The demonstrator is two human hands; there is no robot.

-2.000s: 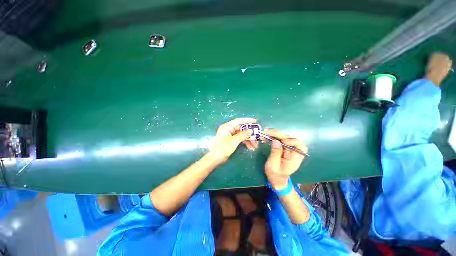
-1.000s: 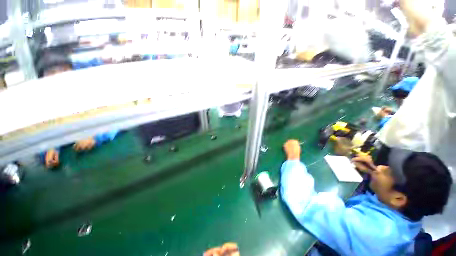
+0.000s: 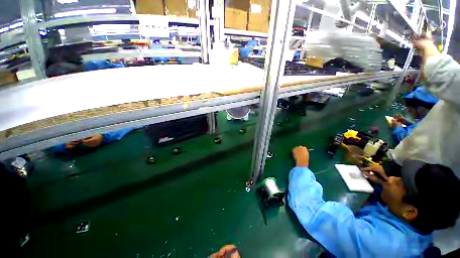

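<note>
What seems to be my right hand (image 3: 227, 251) is cut off by the bottom edge. Only some bent fingers show, and what they hold is hidden. My left hand is out of the picture. A small silver-and-black module (image 3: 83, 227) lies on the green bench (image 3: 151, 211) at lower left. Another module (image 3: 24, 240) lies near the left edge, partly in dark shadow. No tweezers can be seen.
A solder wire reel (image 3: 272, 188) stands beside the metal upright (image 3: 269, 95). A neighbour in a blue smock (image 3: 328, 216) leans over a white card (image 3: 354, 178). Small dark modules (image 3: 176, 150) lie in a far row. A standing person's pale sleeve (image 3: 446, 75) is raised at right.
The view has swung up and right from my two hands working a module with tweezers. Since one second ago the picture has sharpened and the neighbour's head sits slightly lower.
</note>
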